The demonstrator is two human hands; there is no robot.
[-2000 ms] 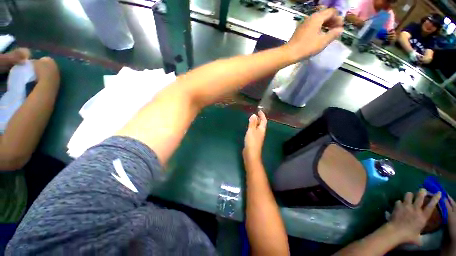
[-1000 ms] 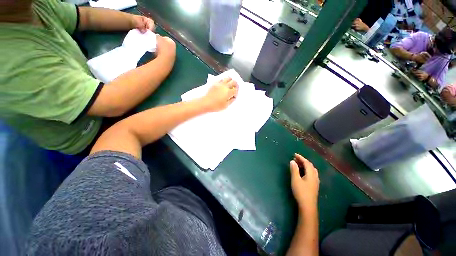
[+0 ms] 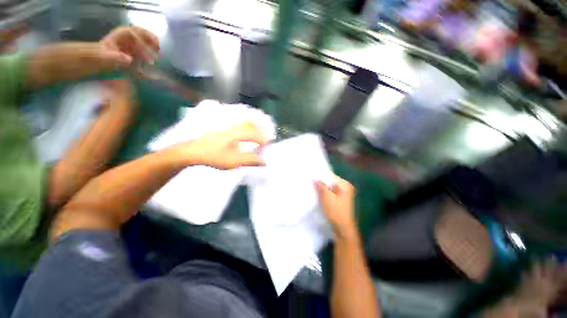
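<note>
A white protective bag [image 3: 289, 199] hangs flat and limp over the bench's front edge, between my two hands. My right hand [image 3: 337, 202] grips its right edge. My left hand [image 3: 233, 148] is at its upper left edge, fingers around the bag's edge, partly over the stack of white bags [image 3: 193, 192] on the bench to the left. The frame is blurred, so the exact finger contact of the left hand is unclear.
Two larger speakers [image 3: 404, 239] lie at right on the green bench. A bagged speaker [image 3: 419, 115] and a grey speaker [image 3: 351, 102] stand on the belt beyond, near a green post [image 3: 283, 56]. A green-shirted neighbour [image 3: 22, 168] works at left; another person's hand [image 3: 538, 289] is at lower right.
My left hand, flat on the stack a second ago, now has a single bag away from it. My right hand, empty before, now grips that bag. The view has swung right.
</note>
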